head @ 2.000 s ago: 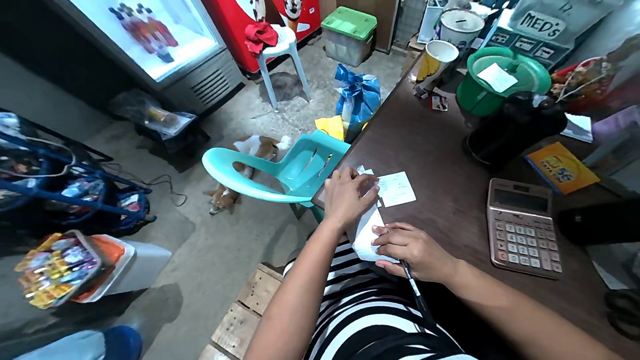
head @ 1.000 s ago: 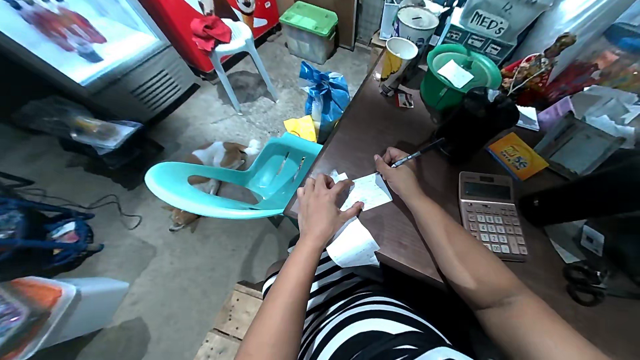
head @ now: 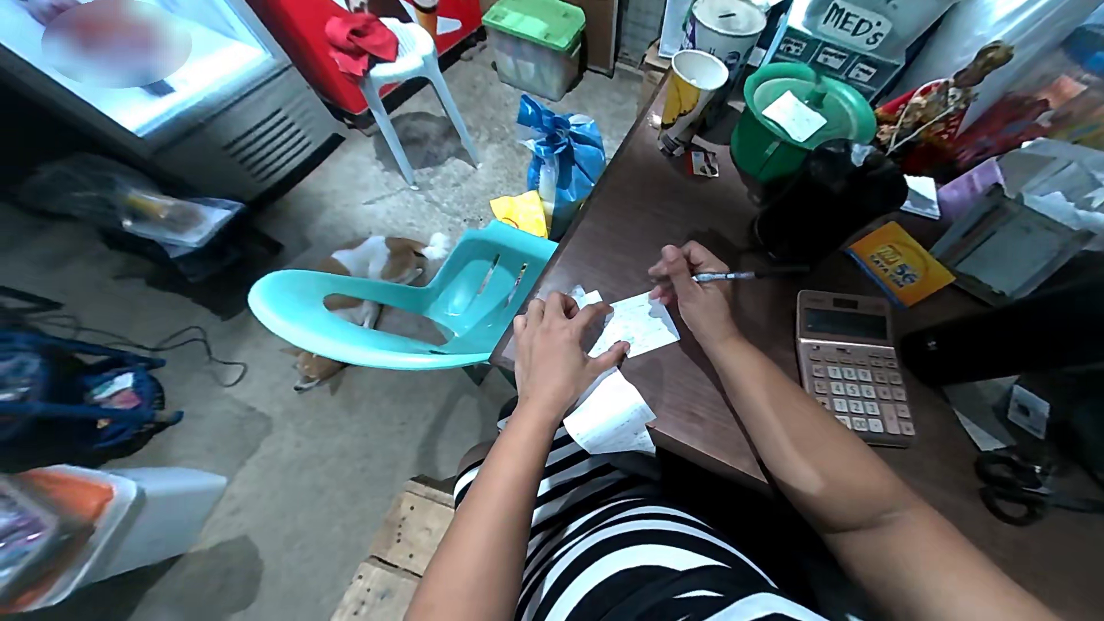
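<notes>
My left hand (head: 559, 349) rests palm down at the desk's edge, fingers spread over small white papers. Under its thumb and forefinger lies a white slip (head: 638, 325) with handwriting. A second white paper (head: 611, 416) hangs over the desk edge below that hand, above my striped clothing. In my right hand (head: 693, 289) a pen (head: 724, 276) is held, its shaft pointing right; the fingertips are at the slip's upper right corner. Right of my right forearm lies a pink calculator (head: 854, 366) on the brown desk (head: 681, 405).
A turquoise plastic chair (head: 379, 323) stands against the desk's left edge, with a brown and white dog (head: 379, 259) lying behind it. On the desk are a green bucket (head: 750, 129), a paper cup (head: 693, 86), a black bag-like object (head: 828, 203), an orange box (head: 901, 263) and scissors (head: 1013, 492).
Two seconds ago my right hand was by the lower paper near the desk edge; it then moved up to the handwritten slip. My left hand has shifted from above the paper to beside it.
</notes>
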